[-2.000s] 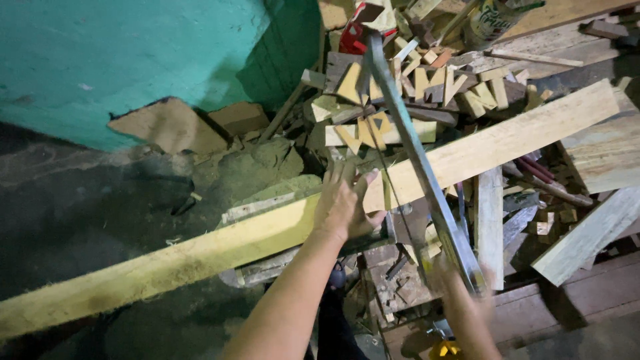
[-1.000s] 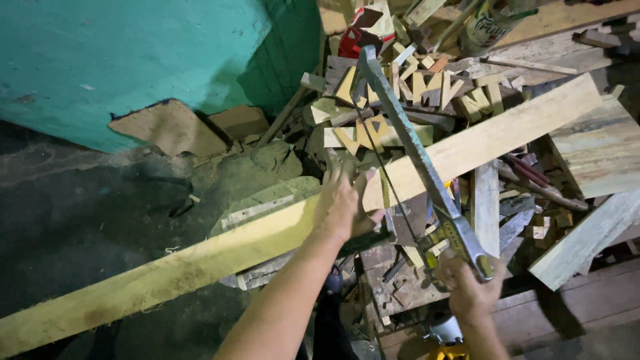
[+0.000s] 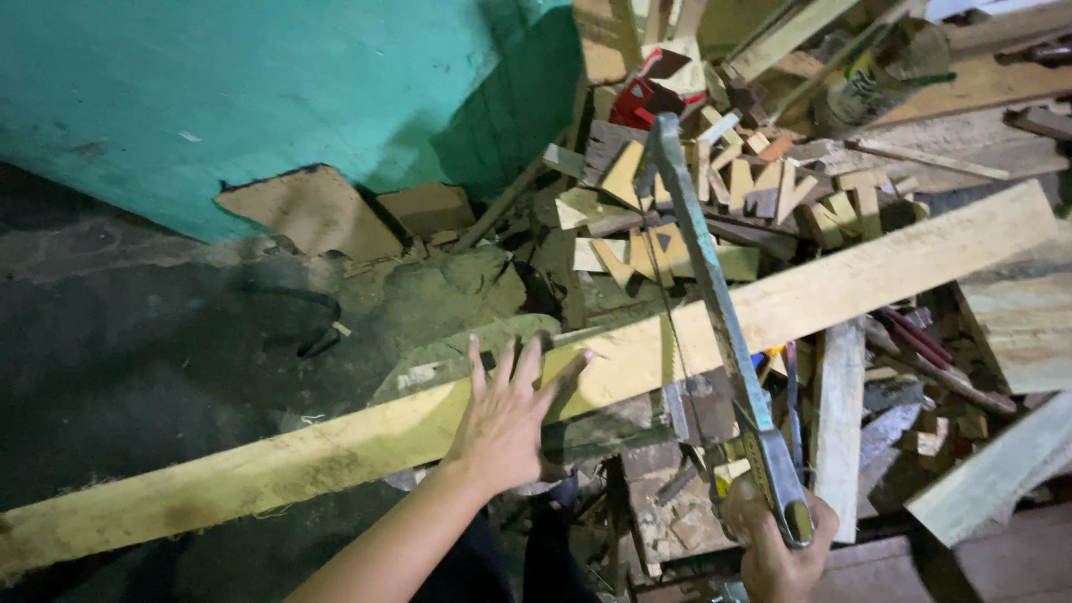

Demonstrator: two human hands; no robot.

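Note:
A long pale wooden board (image 3: 837, 285) runs diagonally from the lower left to the upper right. On it, left of the saw, rests my left hand (image 3: 507, 410) with its fingers spread, pressing the surface. My right hand (image 3: 775, 532) is closed around the handle of a hacksaw (image 3: 712, 276) at the lower right. The saw's worn, blue-green frame stands over the board, and its thin blade crosses the board to the right of my left hand. Whether the blade has entered the wood cannot be told.
Behind the board lie small wood offcuts (image 3: 653, 251), a red object (image 3: 641, 100) and a clear bottle (image 3: 879, 79). More planks (image 3: 840, 427) lie at the right. A teal wall (image 3: 293, 92) rises at the upper left, with a broken board (image 3: 310, 209) leaning on it.
My left hand has shifted left along the board, away from the blade. The right hand has moved the saw back and forth and still grips it.

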